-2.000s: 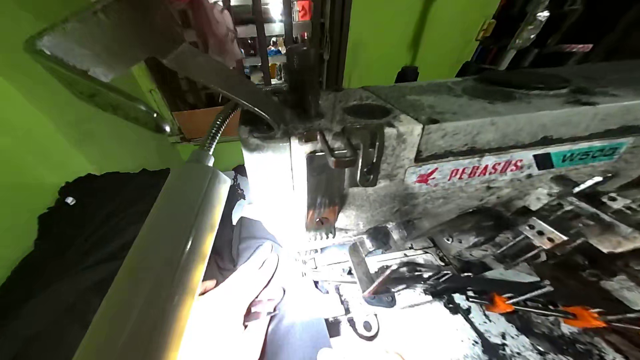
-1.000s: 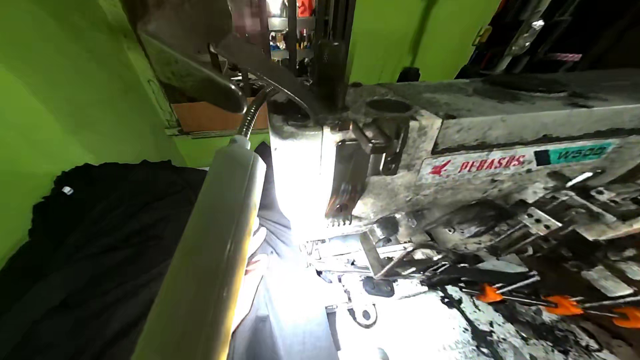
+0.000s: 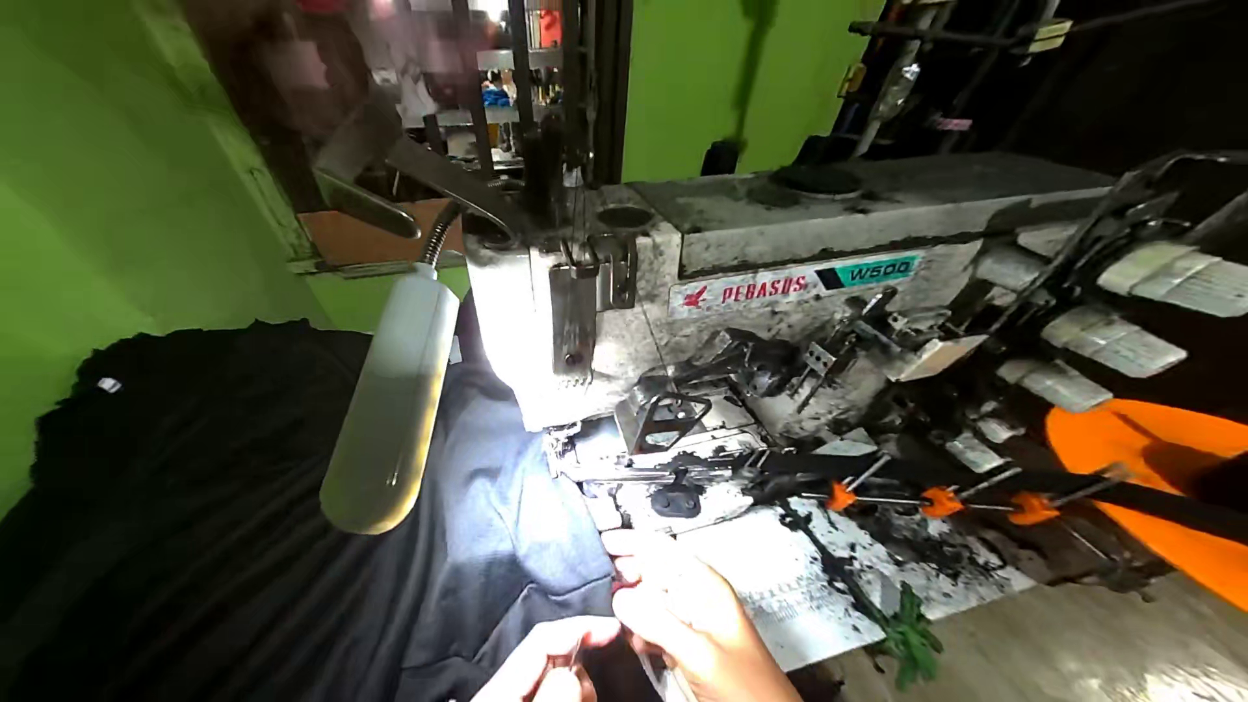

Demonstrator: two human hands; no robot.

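A Pegasus sewing machine (image 3: pixel 575 312) stands over dark fabric (image 3: pixel 487 546), and its work light (image 3: pixel 390 400) hangs at the left. Below the needle area, at the bottom centre, my left hand (image 3: pixel 551 663) has its thumb and finger pinched together near the fabric's edge. Close on its right, my right hand (image 3: pixel 687 614) is curled with its fingertips at the edge of the fabric, beside the machine bed. A thin pale thing shows under the right hand, too unclear to name. Glare and the fingers hide what exactly each hand grips. Black strip material (image 3: pixel 897 468) runs into the machine from the right.
Several orange guide clips (image 3: pixel 942 502) sit on rods right of the needle area. Beyond them is an orange round object (image 3: pixel 1160 478). Dark lint lies on the white plate (image 3: pixel 780 575). A bunch of green thread (image 3: pixel 909 634) hangs at its front edge. Black garments (image 3: pixel 195 507) are heaped at the left.
Both hands now show at the front, below the needle area; one second ago only part of a hand showed behind the lamp. The view has shifted, with more of the machine's right side in it.
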